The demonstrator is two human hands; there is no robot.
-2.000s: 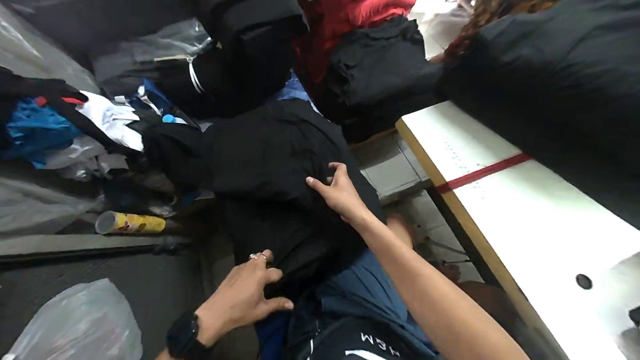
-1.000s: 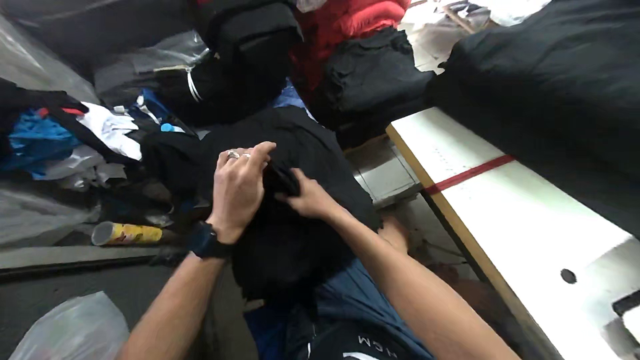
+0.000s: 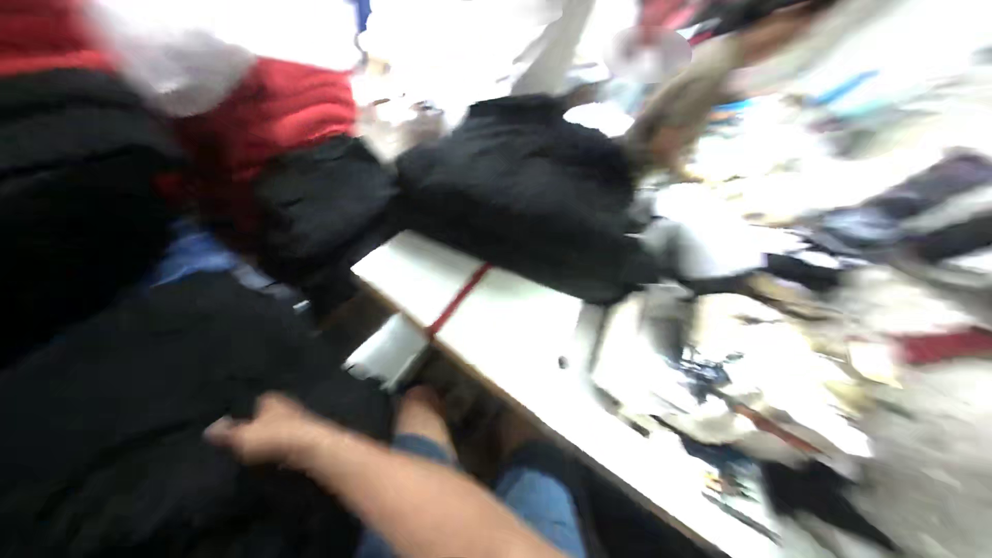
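Observation:
Black fabric (image 3: 178, 372) lies heaped at the lower left, and my right hand (image 3: 267, 430) is over it or touching it. The blur hides whether the fingers pinch any cloth. My left hand is outside the frame. To the right of the heap stands a white table (image 3: 511, 333) with a red strip (image 3: 459, 298) across it. A large pile of black cloth (image 3: 527, 186) rests on the table's far part.
Red cloth (image 3: 298, 101) and stacked dark garments (image 3: 70, 155) are at the upper left. A sewing machine, blurred, seems to stand on the table's right part. Beyond it lie mixed fabrics (image 3: 891, 209), near what looks like another person's arm (image 3: 690, 93).
The view has swung strongly to the right. My left hand, at the black fabric a second ago, is out of frame. My right hand is no longer beside it.

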